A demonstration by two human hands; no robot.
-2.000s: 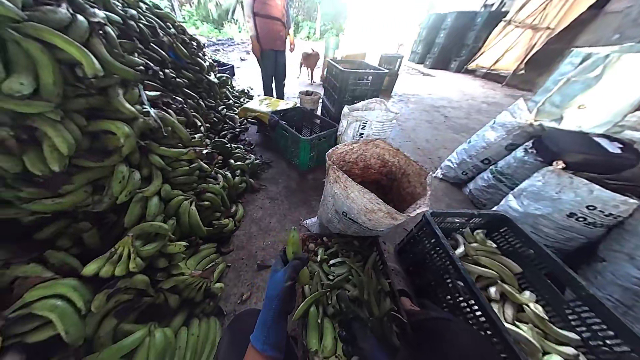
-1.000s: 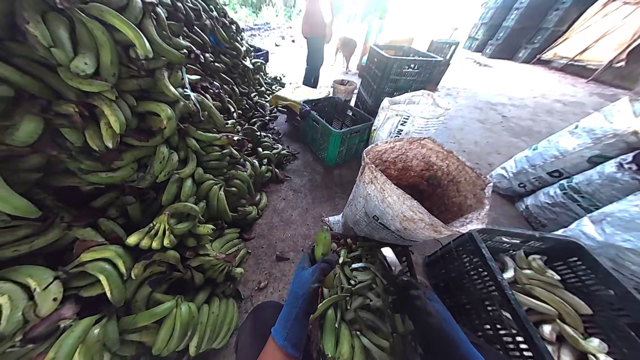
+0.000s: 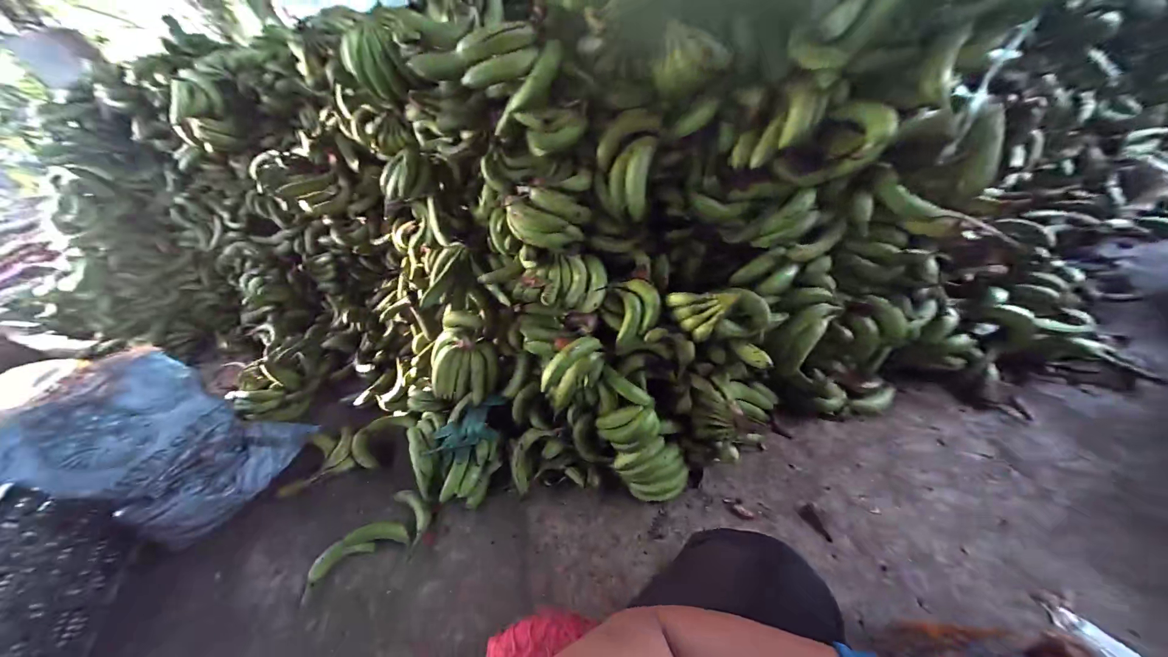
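Note:
A tall heap of green plantains or bananas (image 3: 566,283) fills most of the head view. Along its foot lie whole hands of fruit, one light green bunch (image 3: 643,452) among them. Some loose fruits (image 3: 360,547) rest apart on the floor. At the bottom edge a bare arm (image 3: 684,634) crosses below a dark-covered knee (image 3: 748,575). A sliver of blue, which looks like a glove's cuff, shows at its right end. My left hand and my right hand are outside the frame, so what they hold is hidden.
A bluish-white plastic sack (image 3: 137,438) lies at the left, above a dark perforated crate (image 3: 55,584). Red material (image 3: 538,634) shows at the bottom edge. Debris is scattered on the concrete floor (image 3: 912,484). A piece of teal material (image 3: 470,433) hangs on the fruit.
The view has swung far to the left, onto the heap. The gloved hands, the container of fruit before me and the open sack have left the frame.

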